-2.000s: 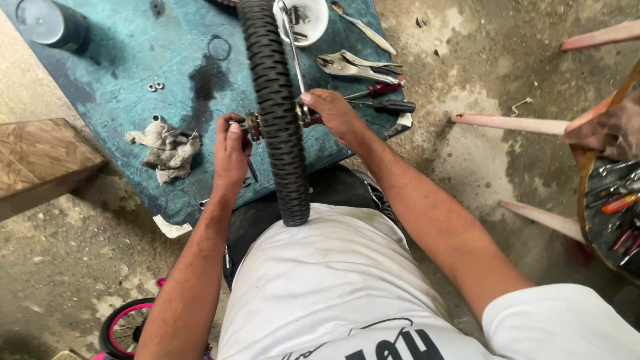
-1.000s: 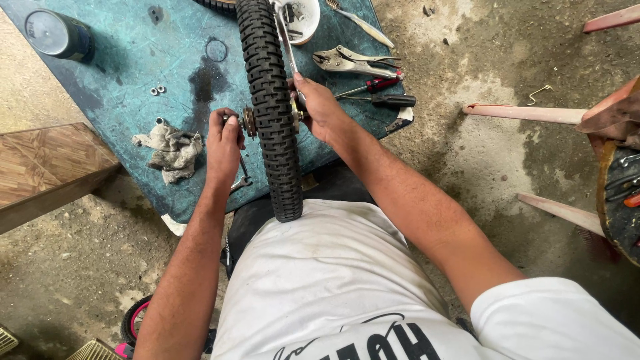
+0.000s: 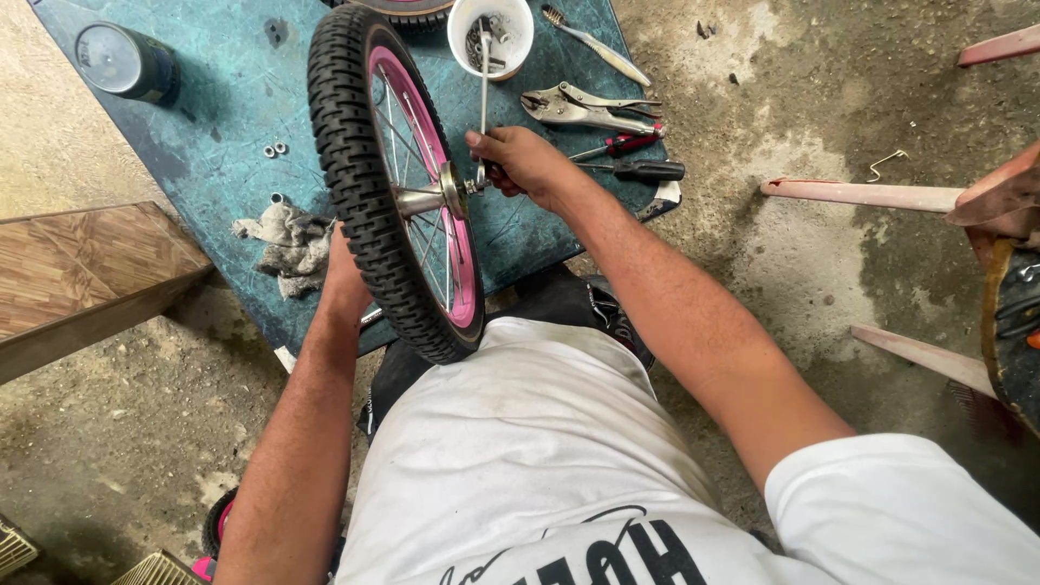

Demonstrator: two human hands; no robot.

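Observation:
A bicycle wheel with a knobby black tire (image 3: 349, 162) and pink rim (image 3: 465, 280) stands tilted on the table's near edge, against my body. My right hand (image 3: 520, 166) grips a metal wrench (image 3: 485, 89), whose near end is at the axle nut (image 3: 478, 184) beside the hub (image 3: 451, 191). My left hand (image 3: 348, 264) is behind the tire on the left side, its fingers hidden, so its grip cannot be told. A gray rag (image 3: 292, 244) lies left of that hand. Part of another metal tool (image 3: 371, 317) shows under the tire.
The blue table (image 3: 219, 162) holds a white cup of small hardware (image 3: 520, 41), a toothbrush (image 3: 601, 50), locking pliers (image 3: 581, 107), screwdrivers (image 3: 650, 170), small nuts (image 3: 275, 149) and a dark container (image 3: 126, 65). A wooden block (image 3: 89, 268) stands left; a stool with tools (image 3: 1011, 325) stands right.
The wheel has tilted, so its pink rim and spokes now show. My left hand, earlier visible at the axle's left end, is now partly behind the tire. My right hand remains by the axle with the wrench.

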